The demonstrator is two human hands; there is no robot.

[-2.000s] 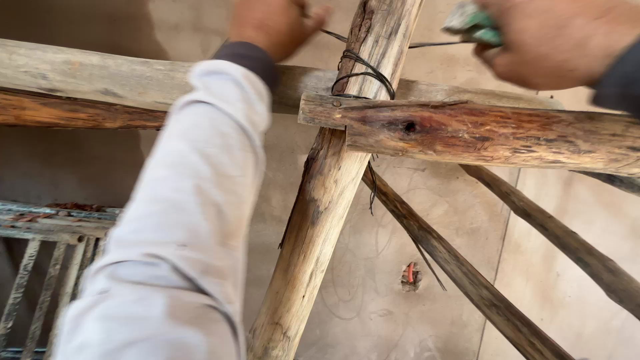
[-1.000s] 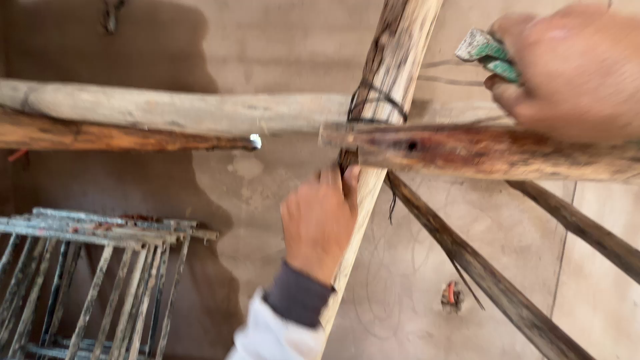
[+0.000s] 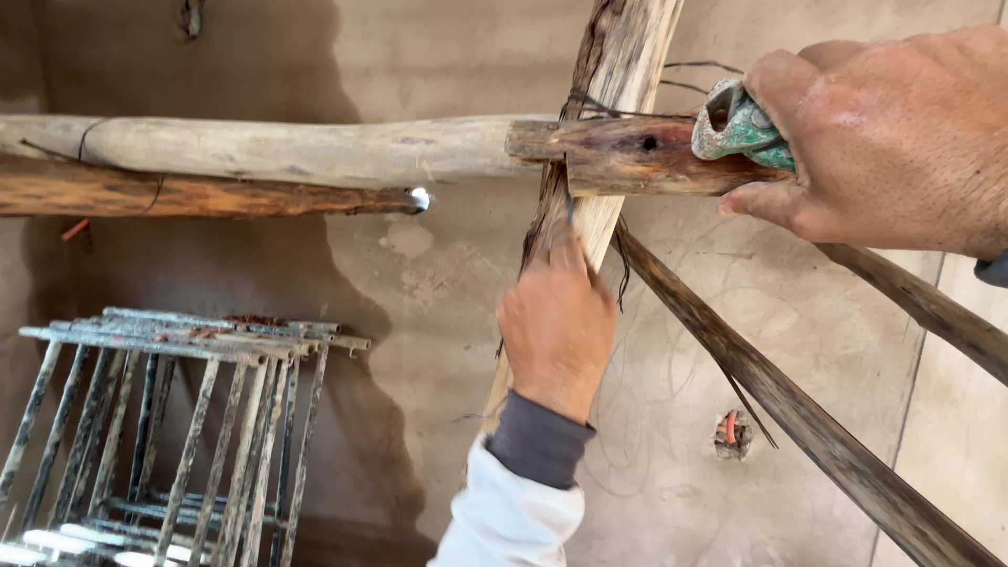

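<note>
My right hand (image 3: 882, 142) grips a worn green-handled tool (image 3: 740, 130), its kind mostly hidden, over the end of a horizontal wooden pole (image 3: 630, 150). Dark tie wire (image 3: 606, 109) wraps the joint where that pole crosses an upright, slanted pole (image 3: 630, 63). Loose wire strands (image 3: 701, 64) reach right toward the tool. My left hand (image 3: 559, 315), in a white sleeve with a dark cuff, is at the upright pole just below the joint. Its fingers are blurred around a thin dark strand, seemingly wire; whether they grip it is unclear.
A pale horizontal pole (image 3: 315, 150) runs behind, with a reddish pole (image 3: 205, 193) under it. Dark slanted poles (image 3: 787, 386) descend at the right. Metal scaffold frames (image 3: 205, 339) stand lower left. A wall box with an orange conduit (image 3: 732, 433) sits in the plastered wall (image 3: 457, 315).
My left hand has come down from above the joint to the upright pole below it. My right hand, still holding the tool, has moved down beside the horizontal pole.
</note>
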